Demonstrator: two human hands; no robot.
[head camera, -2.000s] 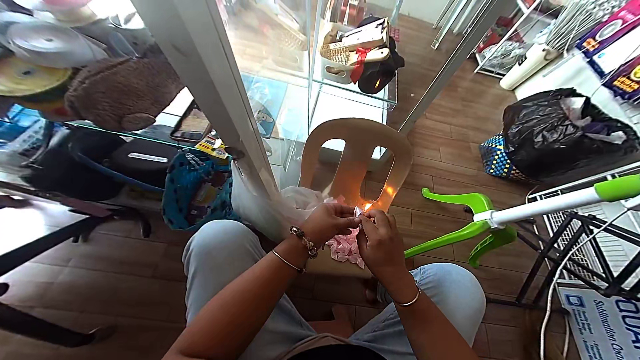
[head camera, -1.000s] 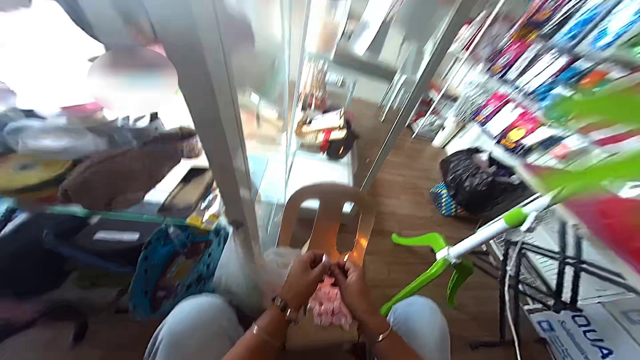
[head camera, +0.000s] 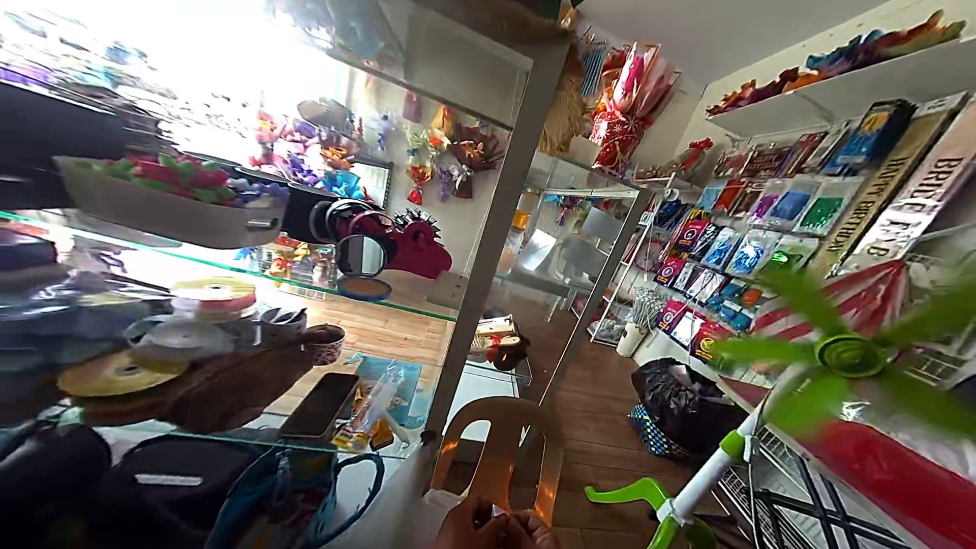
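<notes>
At the bottom edge of the view, my left hand (head camera: 467, 524) and my right hand (head camera: 531, 531) are close together, fingertips meeting around a small whitish piece (head camera: 498, 511). Only the fingers and knuckles show; my wrists are cut off by the frame. Which hand bears the piece is hard to tell, as both seem to pinch it. Behind them stands the backrest of a tan plastic chair (head camera: 496, 412). Its seat and the pink pieces on it are out of view.
Left stands a glass display shelf (head camera: 415, 311) with ribbon spools (head camera: 122, 372), a smartphone (head camera: 320, 404) and a brown cup (head camera: 324, 343). Right are a green-bladed fan (head camera: 846, 355), its blades blurred, and a black plastic bag (head camera: 682, 400). Packaged goods (head camera: 732, 248) hang on the far wall.
The view has tilted up strongly, so my hands now sit at the bottom edge. The flame seen at my fingers two seconds ago is not visible now. My hands remain together.
</notes>
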